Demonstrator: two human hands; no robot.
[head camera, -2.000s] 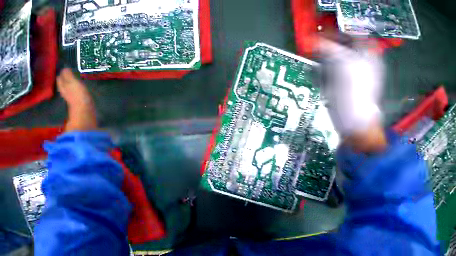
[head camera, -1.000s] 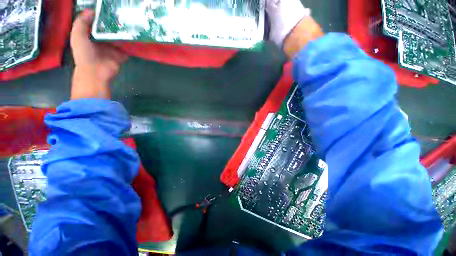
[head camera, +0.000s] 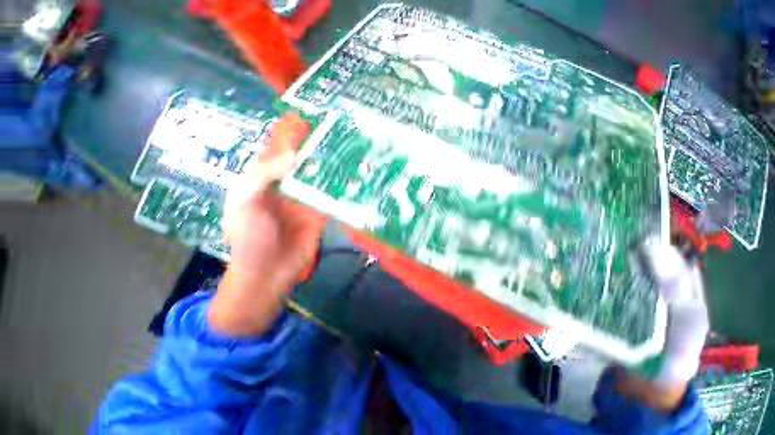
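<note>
A large green circuit board (head camera: 501, 178) with a pale border and notched outline is held up and tilted across the middle of the view, blurred. A red support (head camera: 442, 293) shows along its lower edge. My left hand (head camera: 268, 212), bare, grips the board's left end, its thumb and fingers at the edge. My right hand (head camera: 682, 310), in a white glove, grips the board's right end. The fingers under the board are hidden. Small cutters (head camera: 367, 262) appear to lie on the mat below the board, mostly unclear.
Another board (head camera: 208, 140) lies behind my left hand. More boards are at the upper right (head camera: 709, 144) and lower right (head camera: 738, 408). Red supports (head camera: 255, 38) stand at the top left. A person in blue sleeves (head camera: 51, 127) is at the far left.
Both hands have lifted the board and its red support from the back of the bench, nearer and tilted. The view has turned, showing another person at the left.
</note>
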